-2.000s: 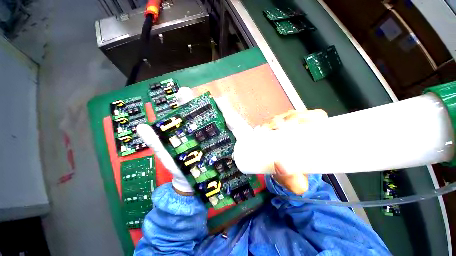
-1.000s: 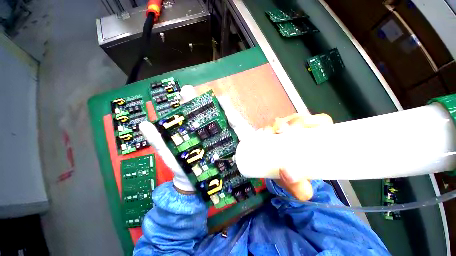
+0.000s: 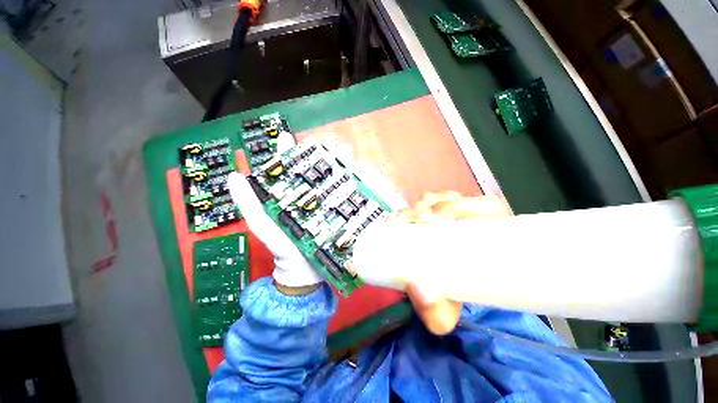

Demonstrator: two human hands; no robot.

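Observation:
A populated green circuit board [image 3: 319, 206] is held tilted over the mat by my left hand [image 3: 272, 236] in a white glove, with the thumb along its left edge. My right hand [image 3: 441, 212] is wrapped around a fat white dispensing syringe [image 3: 535, 260], which lies across the view to the right with its front end over the board's lower right part. The green adapter cap [image 3: 699, 256] is at the right rim. A clear air hose [image 3: 567, 348] runs below the syringe. The needle tip is hidden or too small to see.
Component-side-up boards [image 3: 209, 183] [image 3: 264, 134] and a face-down board [image 3: 221, 289] lie on the red-orange mat [image 3: 394, 142]. A dark green conveyor [image 3: 563, 165] with more boards [image 3: 524, 105] curves along the right behind a metal rail. A metal cabinet [image 3: 275, 59] stands at the back.
The held board has turned and tilted, showing its components at another angle. The syringe's rear has dropped and its front end has shifted slightly left and down. The camera view has shifted slightly.

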